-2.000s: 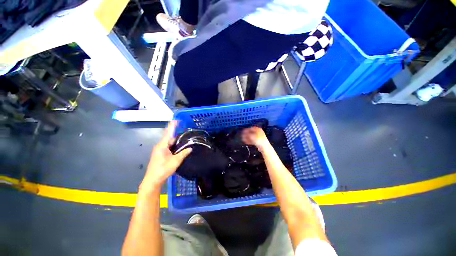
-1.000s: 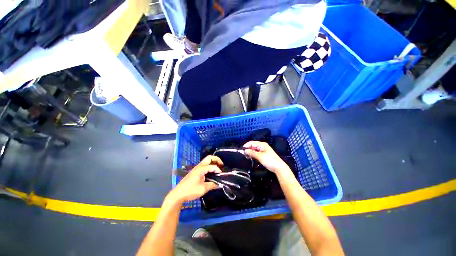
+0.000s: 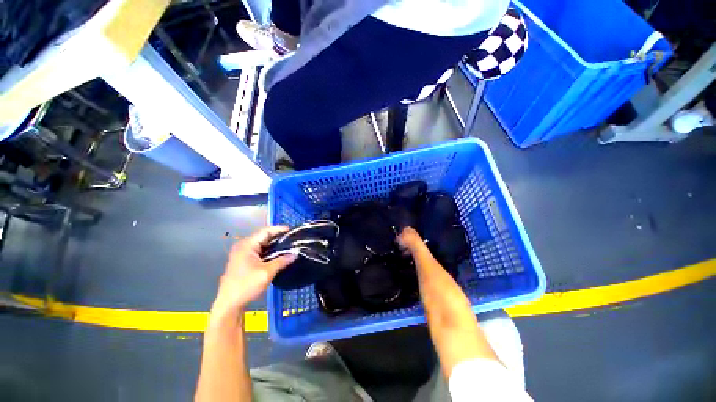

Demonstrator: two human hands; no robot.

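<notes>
A blue slotted plastic basket [image 3: 514, 235] stands on the floor in front of me with black sewn pieces [image 3: 377, 279] lying in it, some with pale edges. My left hand [image 3: 250, 268] grips a bundle of black pieces [image 3: 302, 263] over the basket's left side; their edges form pale stripes. My right hand [image 3: 407, 239] reaches down among the pieces near the basket's middle. Its fingertips are partly hidden against the dark pieces, and I cannot tell if it holds one.
A person [image 3: 345, 86] sits on a checkered stool [image 3: 502, 49] just behind the basket. A solid blue bin [image 3: 542, 102] stands at the back right. A white table leg [image 3: 188, 114] and a waste bin [image 3: 169, 149] are at the left. A yellow line [image 3: 157, 320] crosses the floor.
My left hand has moved left with its bundle, away from my right hand. My right hand has let the bundle's pieces go and lowered into the basket.
</notes>
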